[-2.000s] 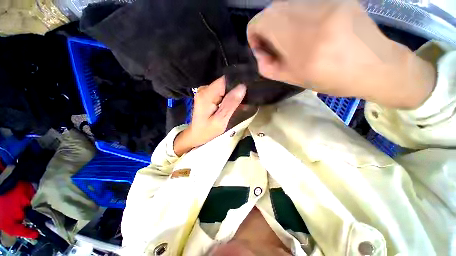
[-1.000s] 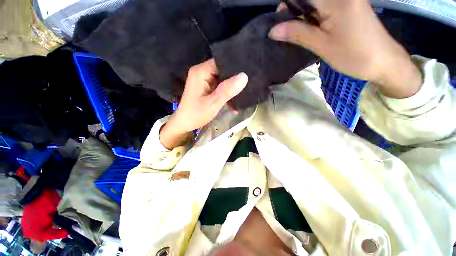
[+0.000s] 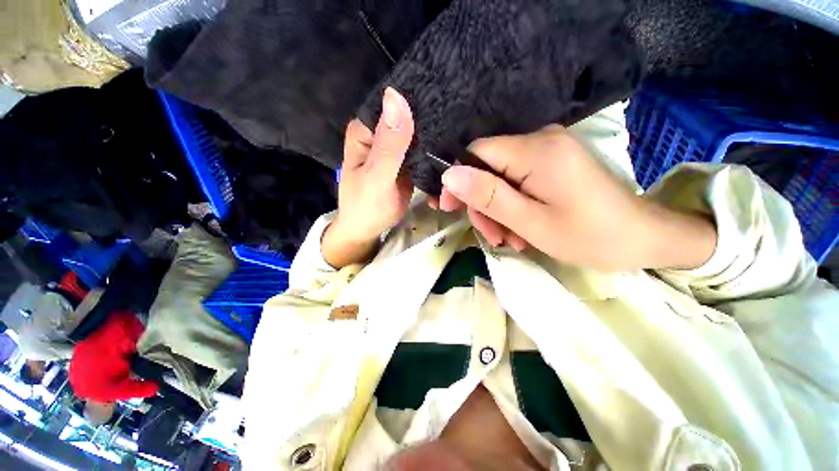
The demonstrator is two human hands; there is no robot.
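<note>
A dark charcoal garment piece (image 3: 515,64) is bunched in front of my chest, with a fuzzy side turned up and a smoother part at the left with a thin seam or zipper line. My left hand (image 3: 375,179) pinches its lower edge between thumb and fingers. My right hand (image 3: 543,195) is closed around small dark thread snips, mostly hidden in the palm. Their thin pointed blade (image 3: 438,159) shows beside the right thumb tip, against the cloth edge near my left fingers. No thread can be made out.
A blue plastic crate (image 3: 681,129) is at the right. Another blue crate (image 3: 198,152) with dark cloth is at the left. The white table edge (image 3: 152,23) curves along the top, with brown cardboard (image 3: 41,46) beside it. A person in red (image 3: 109,359) is at the lower left.
The cloth has been turned so its fuzzy side faces up. My right hand has come down and left from the upper right to the edge beside my left hand, and the blade now shows.
</note>
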